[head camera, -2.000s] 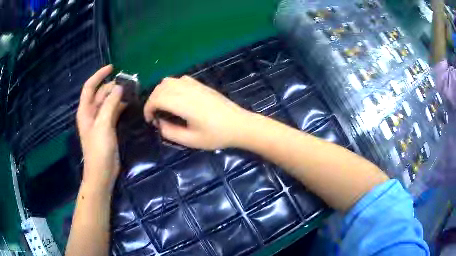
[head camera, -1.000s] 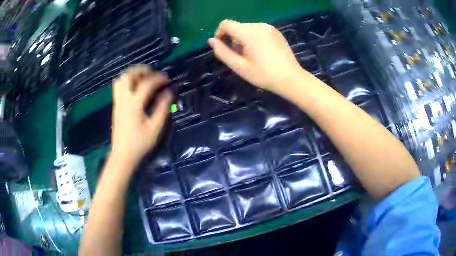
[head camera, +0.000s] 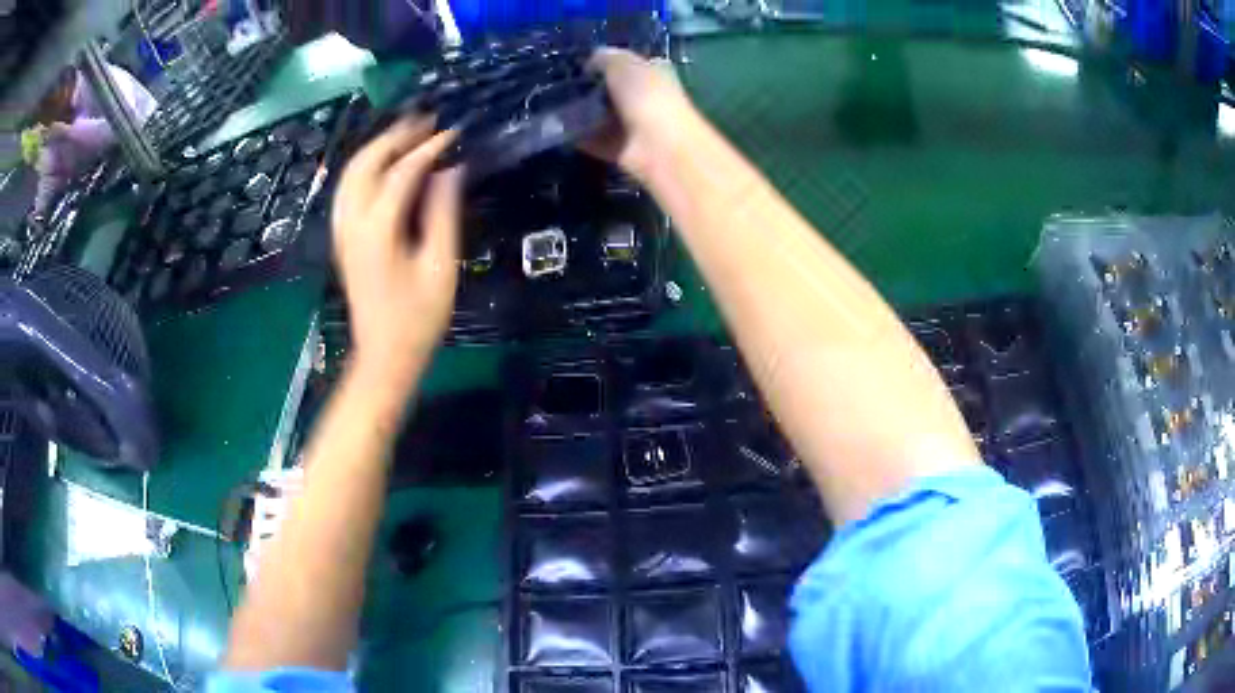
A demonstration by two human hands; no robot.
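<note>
My left hand [head camera: 396,237] and my right hand [head camera: 639,108] hold a black blister tray [head camera: 535,108] between them, tilted, at the upper centre. It is blurred. Below it lies another black tray [head camera: 576,309] with a few light-coloured cases, one of them a white-rimmed watch case [head camera: 545,252]. The near black tray [head camera: 634,531] lies in front of me, with dark units in some back pockets, one of them a dark unit [head camera: 656,456] with small white marks.
Clear trays [head camera: 1151,352] with orange-gold parts stand at the right. A desk fan [head camera: 81,359] is at the left. A white power strip [head camera: 271,521] with wires is at lower left. Another black tray [head camera: 217,217] lies upper left. Another person's arm [head camera: 61,156] shows far upper left.
My view has turned left and up. Both hands have moved from above the near tray to the left trays and have taken hold of a black tray. The small case from earlier is no longer in my left hand.
</note>
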